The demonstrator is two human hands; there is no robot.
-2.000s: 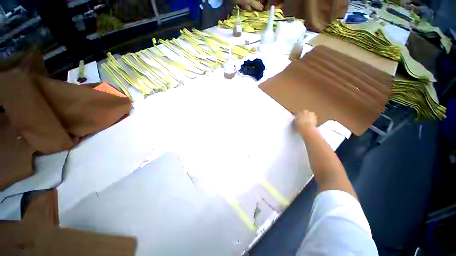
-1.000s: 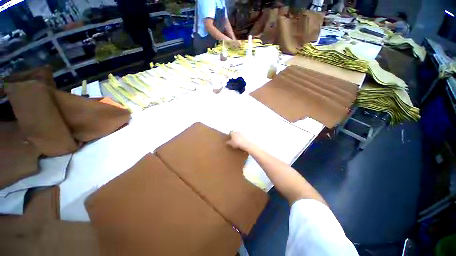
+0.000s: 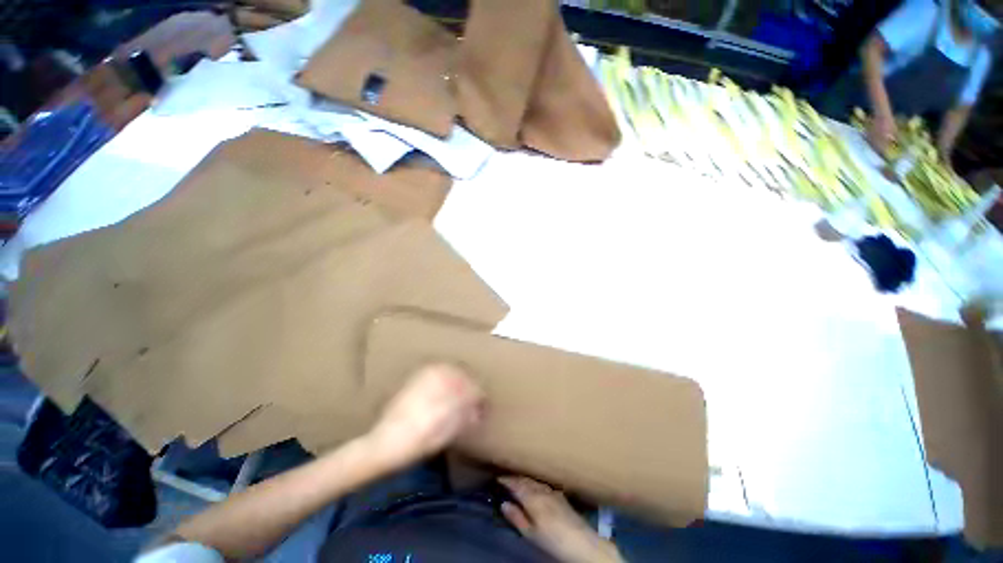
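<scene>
A brown panel (image 3: 583,412) lies across the white table cover in front of me, its left part over a fanned stack of brown panels (image 3: 220,275). My left hand (image 3: 434,407), blurred, has its fingers curled at the panel's near edge; its fingertips are hard to make out. My right hand (image 3: 544,517) is at the near edge further right, by my dark apron (image 3: 440,528). Its fingertips are at or just under the edge, and I cannot tell if they grip.
Folded brown pieces (image 3: 511,83) stand at the back over white sheets (image 3: 385,145). Yellow strips (image 3: 759,132) lie in rows at the back right, where a person (image 3: 935,66) works. A dark lump (image 3: 885,261) and brown panels (image 3: 957,407) are at the right.
The view has swung left to the fanned stack. The two-part brown panel seen in front a second ago is not there now; another panel is under my hands. My right hand has come back to the near edge.
</scene>
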